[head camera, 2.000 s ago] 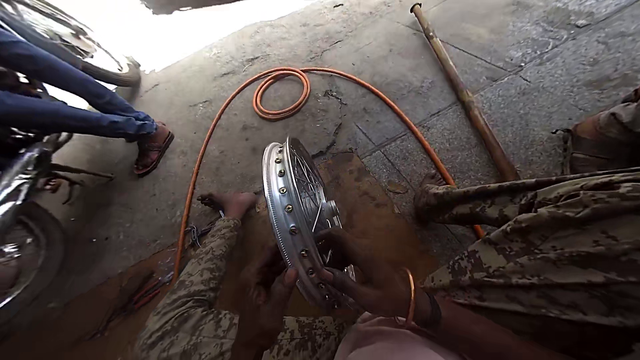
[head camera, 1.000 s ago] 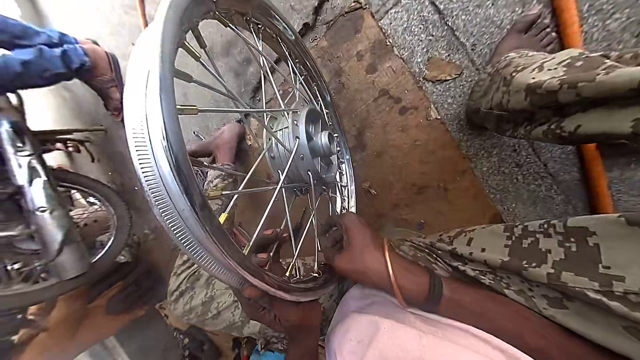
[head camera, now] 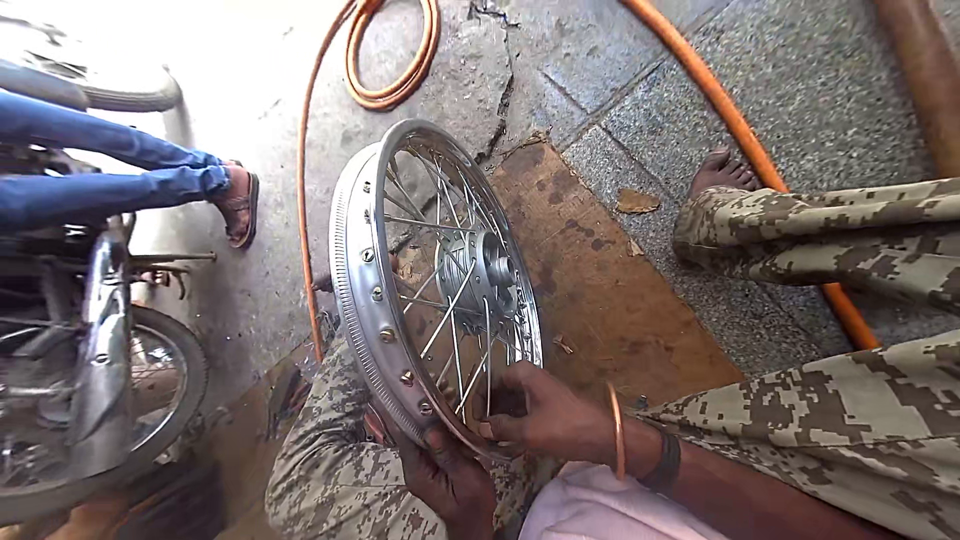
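A spoked motorcycle wheel rim [head camera: 356,247] without a tyre stands tilted over my lap, its metal hub [head camera: 480,277] held by crossing spokes. Brass-coloured spoke nipples dot the rim's outer face. My left hand [head camera: 450,476] grips the bottom of the rim, thumb against its outer side. At the lower right of the wheel, my right hand [head camera: 551,416] is at the spokes near the rim, fingers bent; whether it pinches a spoke cannot be seen clearly. A copper-coloured bangle and a dark band circle the right wrist.
Below the wheel lies stained brown board [head camera: 622,315]. An orange hose [head camera: 720,90] crosses the ground, with a coil [head camera: 390,97] beyond the wheel. A person in jeans [head camera: 112,172] stands at left by a parked motorcycle [head camera: 105,360]. A wooden pole [head camera: 919,82] lies at upper right.
The wheel looked edge-on two seconds ago, then came up close with its spokes facing me one second ago; now it sits lower and farther off. Both hands have stayed at its lower part.
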